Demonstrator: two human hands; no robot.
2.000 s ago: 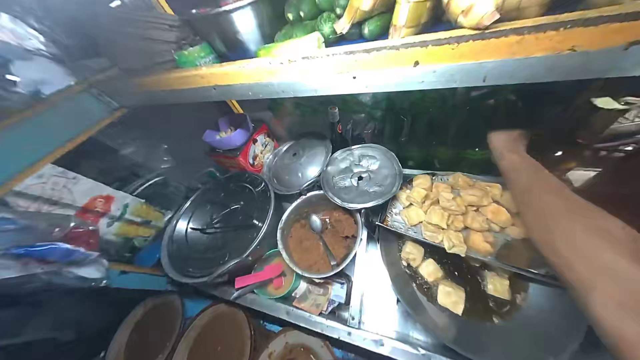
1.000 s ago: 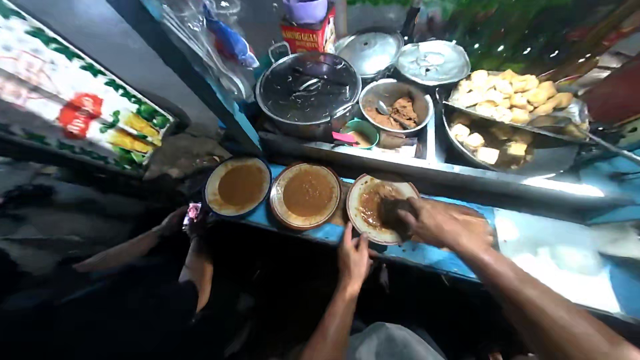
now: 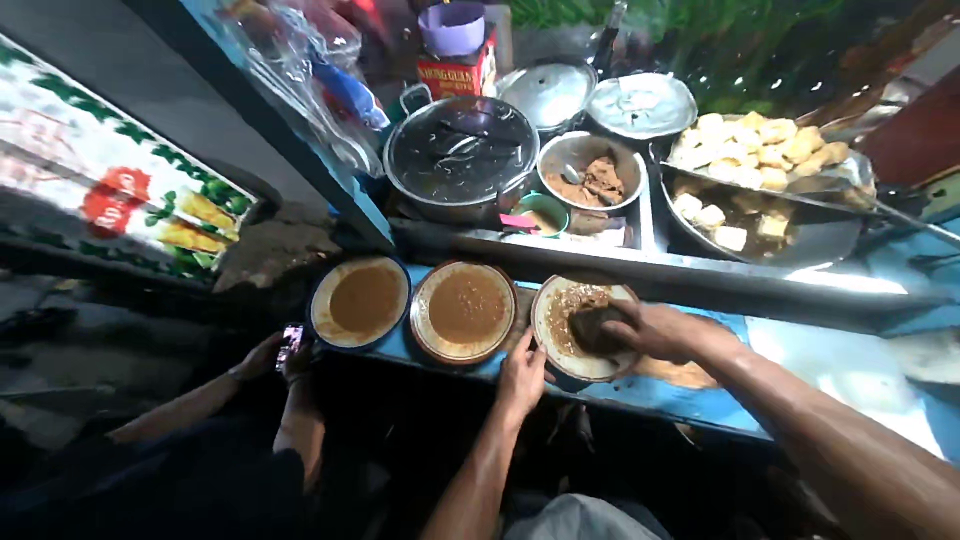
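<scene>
My right hand [image 3: 654, 330] grips a dark pestle [image 3: 598, 328], whose end rests in brown sauce in the rightmost plate [image 3: 549, 351]. At that plate's left rim is my left hand [image 3: 525, 371], its fingers against the edge; whether they clamp it is hard to tell. Two more plates of brown sauce, the middle one [image 3: 465, 311] and the left one [image 3: 361, 302], stand in a row beside it on the blue ledge.
Behind the ledge are a lidded pot [image 3: 462, 154], a bowl of brown paste [image 3: 592, 171], a green cup [image 3: 541, 214] and a wok of oil [image 3: 806, 225] under a tray of fried tofu [image 3: 757, 150]. At left, another person's hands hold a phone [image 3: 290, 346].
Two seconds ago an arm reached near the fried tofu; since one second ago both hands have been at the rightmost plate. The view has swung down toward the ledge.
</scene>
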